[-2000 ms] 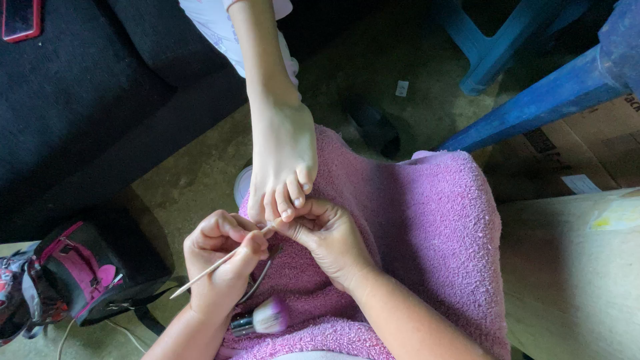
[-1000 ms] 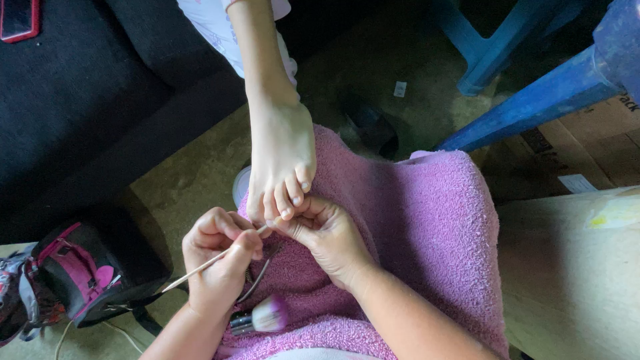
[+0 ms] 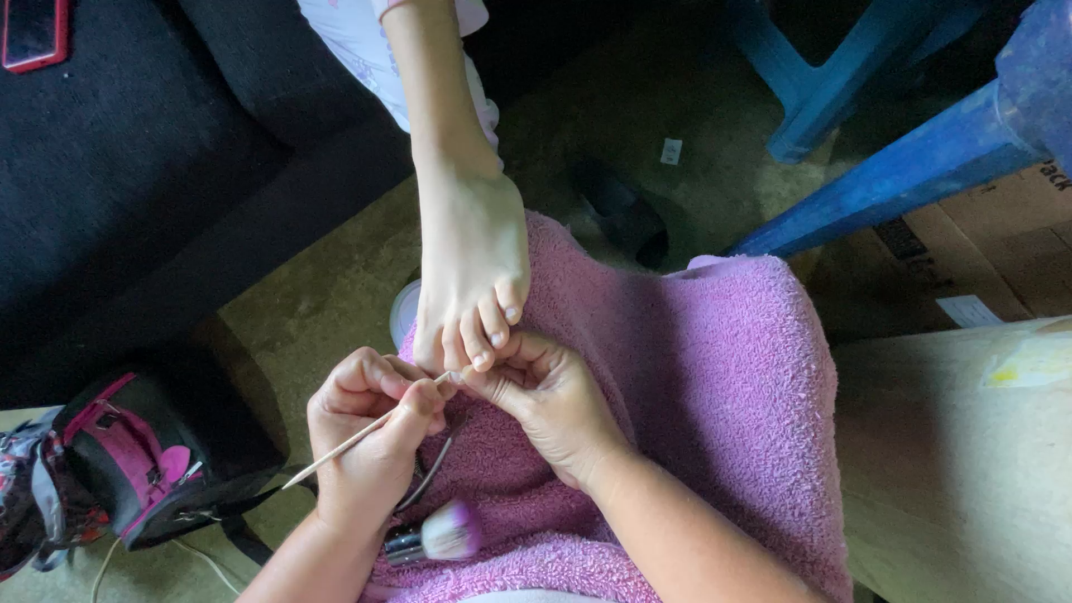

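A person's bare foot [image 3: 473,251] rests on a pink terry towel [image 3: 729,368] with its toes toward me. My left hand [image 3: 368,427] pinches a thin wooden stick [image 3: 339,450], its upper tip at the nail of one toe near the foot's left side. My right hand [image 3: 553,398] holds that toe area between thumb and fingers; the fingertips partly hide the toes. Below my hands, a short black-handled brush [image 3: 440,532] with white and purple bristles lies on the towel. A dark cord [image 3: 434,473] curves beside my left hand.
A black couch [image 3: 126,167] with a red-edged phone [image 3: 35,33] is at the left. Below it stands a black and pink bag [image 3: 138,461]. Blue plastic legs [image 3: 896,180] and cardboard [image 3: 988,243] are at the right. A dark shoe [image 3: 624,213] lies on the floor.
The stick in my left hand has shifted its angle slightly. Both hands remain at the toes, and the foot stays in place.
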